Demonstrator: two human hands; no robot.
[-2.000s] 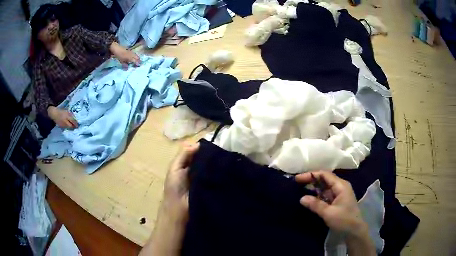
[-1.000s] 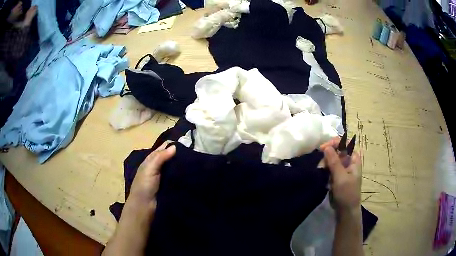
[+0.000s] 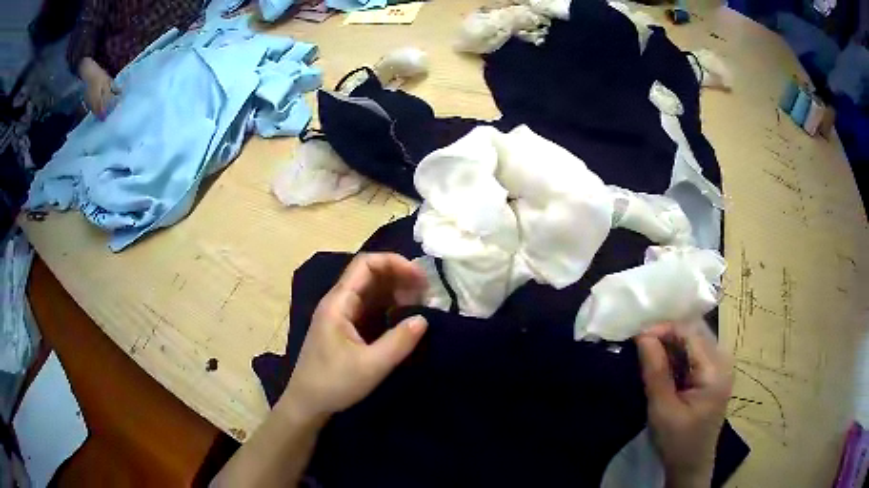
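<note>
The black garment [image 3: 495, 400] lies spread in front of me with its edge below a puffy white ruffle [image 3: 562, 210]. A smaller white ruffle part [image 3: 648, 295] lies at its right. My left hand [image 3: 357, 334] is over the garment's left upper edge, thumb and fingers apart, holding nothing I can see. My right hand [image 3: 686, 381] is at the lower edge of the smaller ruffle part, fingers bent around small dark snips, mostly hidden and blurred. A tiny white tag [image 3: 615, 348] shows on the black edge beside the right fingertips.
A black cup-shaped piece [image 3: 372, 129] lies beyond my left hand. Light blue garments [image 3: 171, 133] lie at left, near another person's hand [image 3: 98, 88]. Thread spools [image 3: 805, 110] stand at far right. A pink-purple packet [image 3: 855, 457] is at the right edge. The table [image 3: 229, 315] has a curved edge.
My left hand has moved off the garment's left side towards its middle and opened. The ruffle's right part now lies over the black edge by my right hand. The snips' blades no longer show.
</note>
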